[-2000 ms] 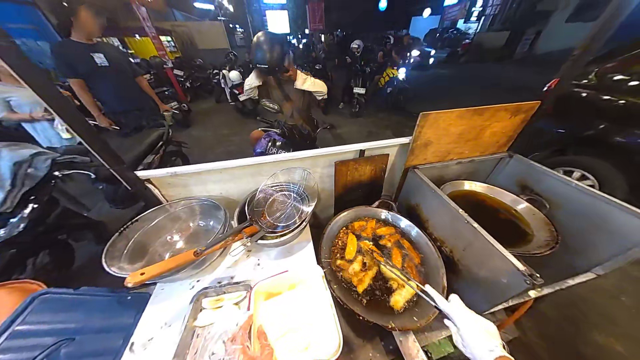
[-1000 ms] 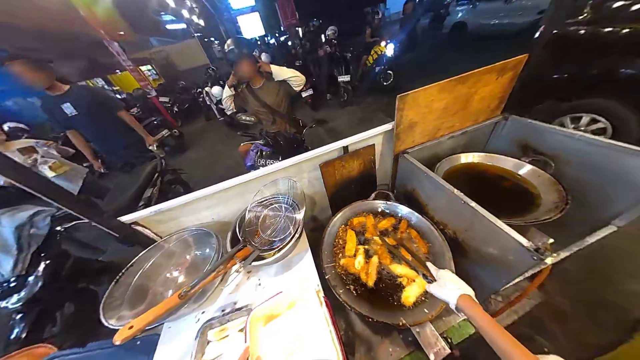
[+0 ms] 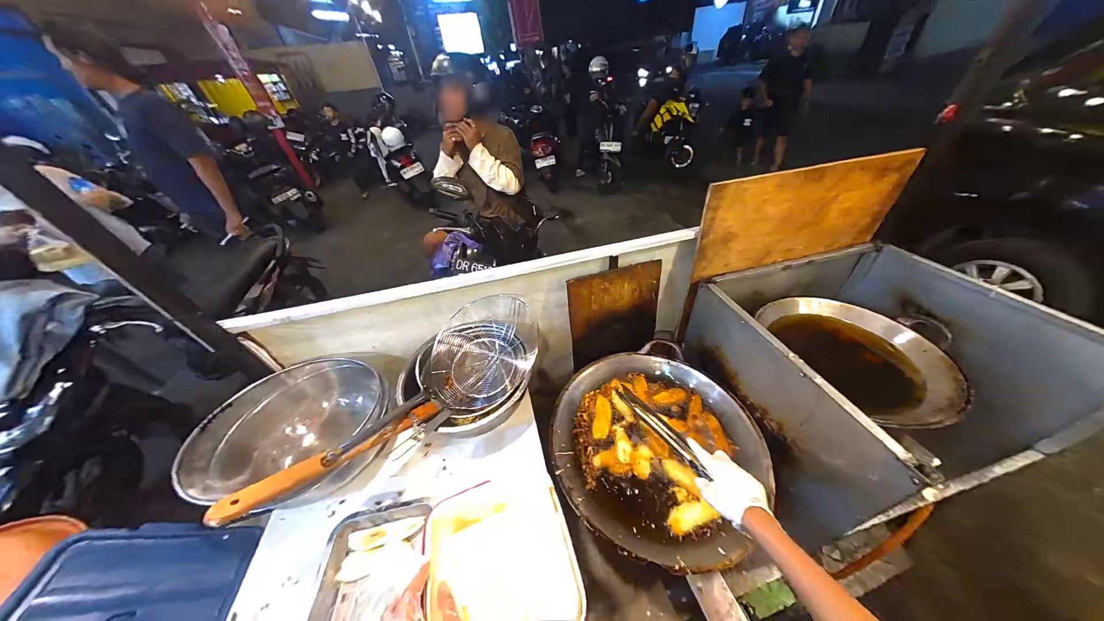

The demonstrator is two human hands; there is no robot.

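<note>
My right hand [image 3: 731,490], in a white glove, grips metal tongs [image 3: 660,423]. The tongs reach over a wok [image 3: 573,509] of dark oil, their tips among frying battered pieces [image 3: 642,461], mostly golden-orange. Paler pieces [image 3: 693,517] lie at the near side of the oil, by the glove. Whether a piece is between the tips cannot be told. My left hand is out of view. Left of the wok, a wire skimmer [image 3: 483,358] with a wooden handle rests over a round metal bowl [image 3: 414,384].
A second wok of oil [image 3: 849,366] sits in a metal box at right, below an upright wooden board [image 3: 802,216]. At left are a large metal basin [image 3: 280,423], a tray of sliced food [image 3: 379,552], a pale container [image 3: 504,552] and a blue lid [image 3: 138,573]. People and motorbikes stand beyond the cart.
The tongs have moved from the right part of the wok toward its upper middle. Across the cart, the person on the motorbike now has both hands near the face.
</note>
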